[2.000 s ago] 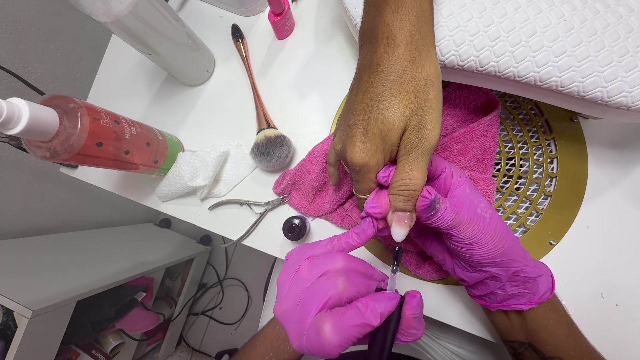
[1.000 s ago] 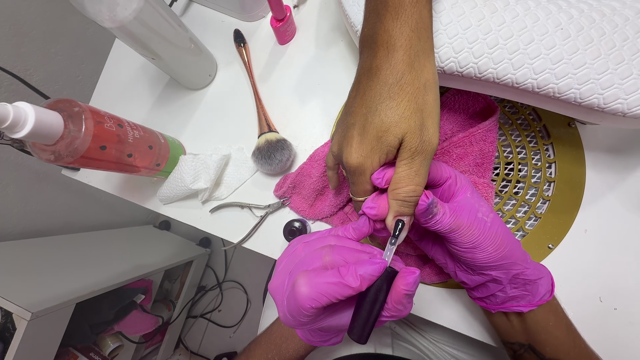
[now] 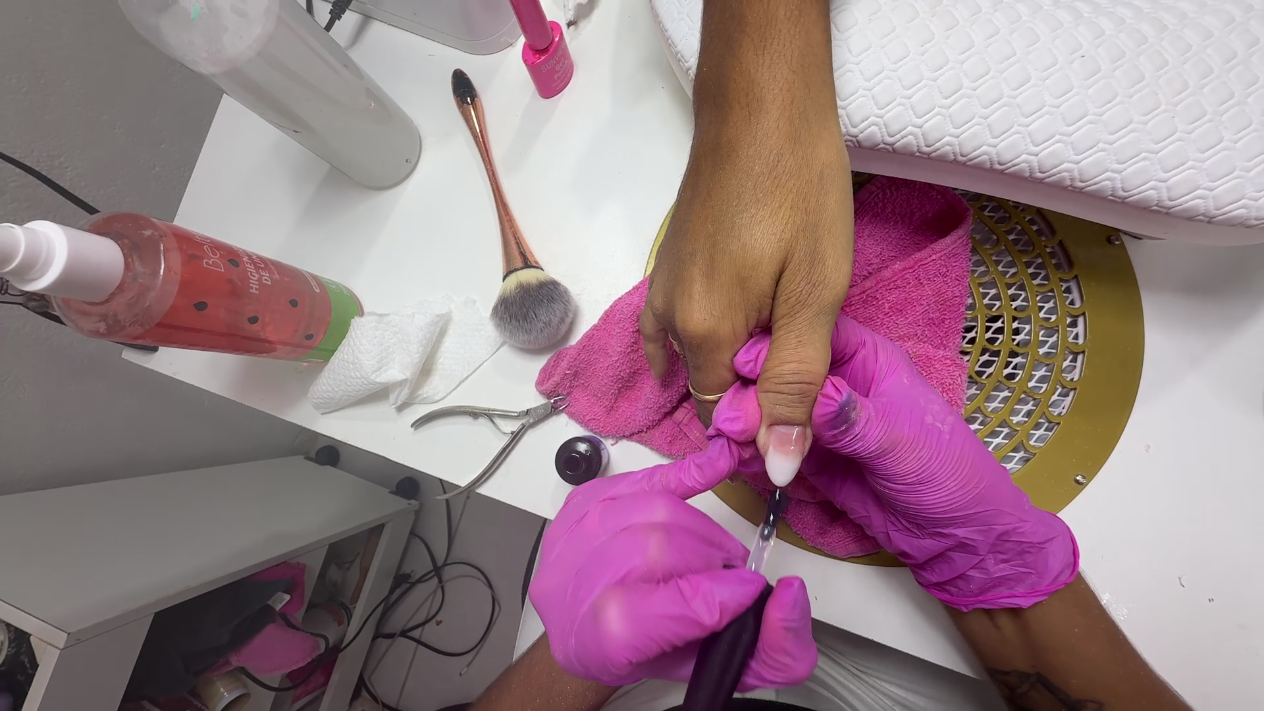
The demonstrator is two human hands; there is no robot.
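Note:
My left hand [image 3: 662, 578], in a pink glove, is closed around the dark cap of a nail polish brush [image 3: 731, 647]. The wet bristle tip of that brush points up at the free edge of a pink-and-white thumbnail [image 3: 785, 454]. In a matching glove, my right hand [image 3: 918, 474] holds the thumb of another person's hand [image 3: 755, 227], which wears a thin ring. A pink terry towel [image 3: 908, 296] lies beneath the hands. The small dark polish bottle [image 3: 580, 459] stands left of them, beside metal cuticle nippers [image 3: 509, 434].
A fluffy makeup-type brush [image 3: 533, 308], crumpled paper towel [image 3: 380, 365], red pump bottle [image 3: 217, 291], large translucent bottle [image 3: 326, 109] and pink polish bottle [image 3: 548, 64] are on the left. A gold-rimmed round vent grille [image 3: 1106, 365] and white textured armrest [image 3: 1047, 89] are at right.
The brush touched the thumbnail one second ago; now its tip is lower, at the nail's end. My left hand has drawn slightly down with it. My right hand keeps its hold.

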